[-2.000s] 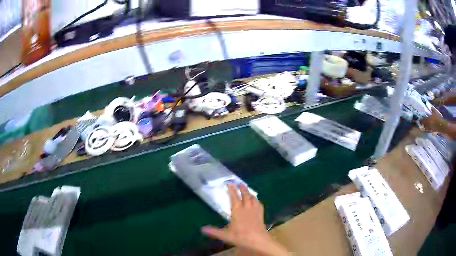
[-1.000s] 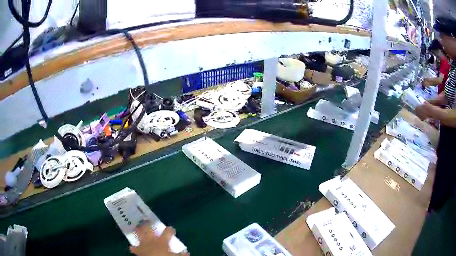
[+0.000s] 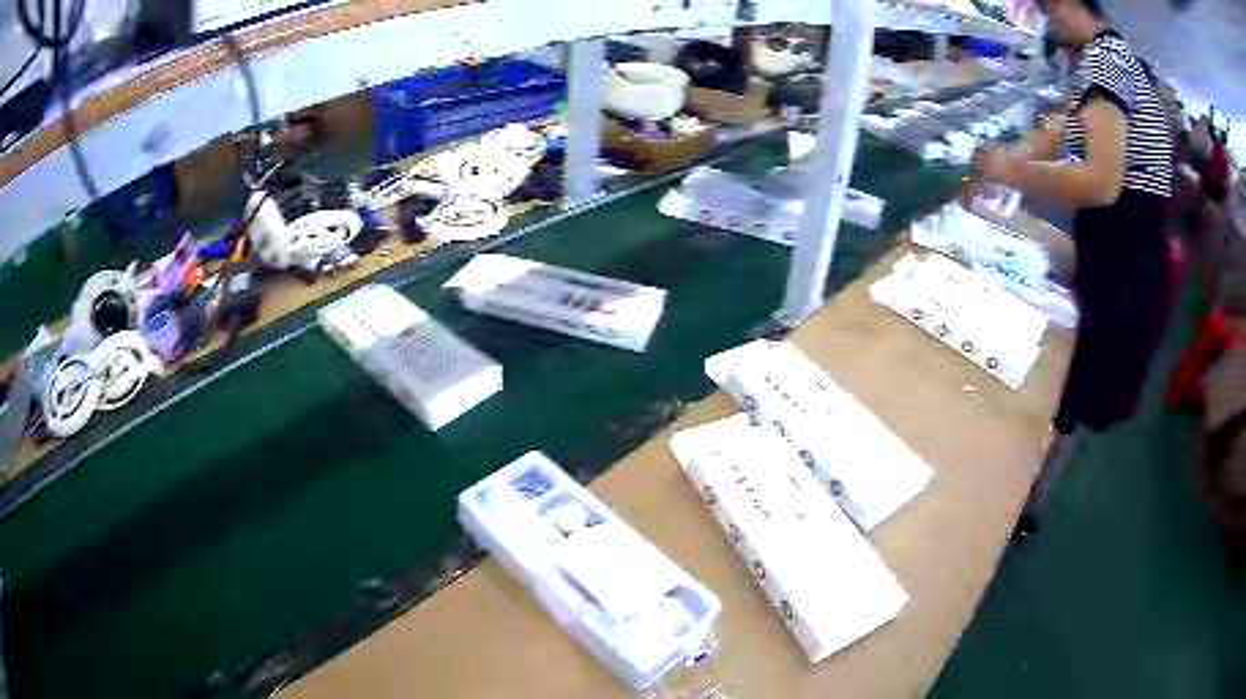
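No hand of mine is in the picture. An open white box (image 3: 588, 567) lies nearest, across the belt edge and the brown bench cover, with dark parts showing at its far end and a white piece over the middle. To its right, two closed white retail boxes lie on the cardboard, one (image 3: 788, 533) touching or overlapping the other (image 3: 823, 430). Two more closed boxes lie on the green belt, one (image 3: 410, 355) on the left and one (image 3: 558, 299) behind it.
The green belt (image 3: 273, 451) runs to the far right, with more boxes. A white post (image 3: 829, 164) stands at the belt's near edge. White rings (image 3: 103, 382), loose parts and a blue crate (image 3: 465, 109) lie beyond. A person in a striped top (image 3: 1127, 123) stands at the right.
The view has swung right. My hand, earlier on a box on the belt, has left the picture, and that box is out of view. The open box now shows almost whole.
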